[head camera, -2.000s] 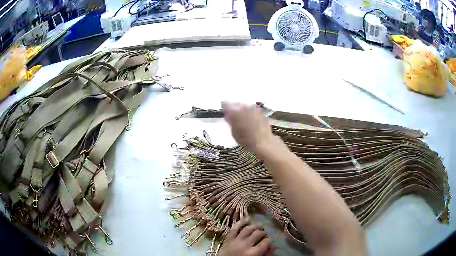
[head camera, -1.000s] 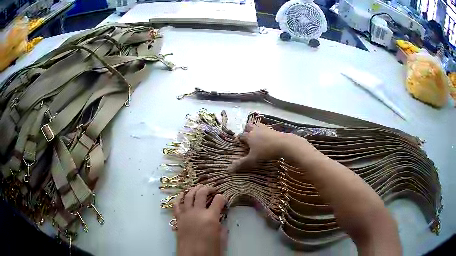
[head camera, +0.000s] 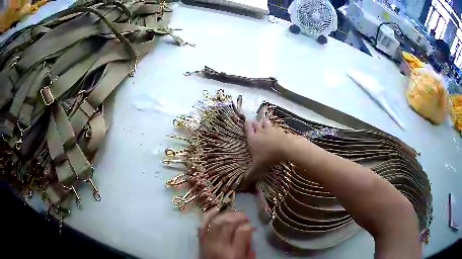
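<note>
A row of tan straps (head camera: pixel 349 167) lies in front of me, its left ends fanned out with gold snap hooks (head camera: pixel 175 152). My right hand (head camera: pixel 263 146) grips across the straps near their left end, squeezing them into a narrow waist. Gold slider buckles (head camera: pixel 286 187) show just right of that hand. My left hand (head camera: pixel 228 235) is at the near edge below the fanned ends, fingers curled; whether it holds anything cannot be told. A shiny clear strip (head camera: pixel 321 133) lies on the straps.
A single strap (head camera: pixel 238 78) lies above the row. A tangled strap heap (head camera: pixel 71 111) is at left. A white folded piece (head camera: pixel 377 96), a white fan (head camera: pixel 313 19) and a yellow-orange bagged bundle (head camera: pixel 426 93) are at the far side and right. A small packet (head camera: pixel 453 210) lies at far right.
My right hand came back from above the row onto the straps. The strap ends are now squeezed narrower and fan out more. My left hand moved off the hooks towards the near edge. The view shifted.
</note>
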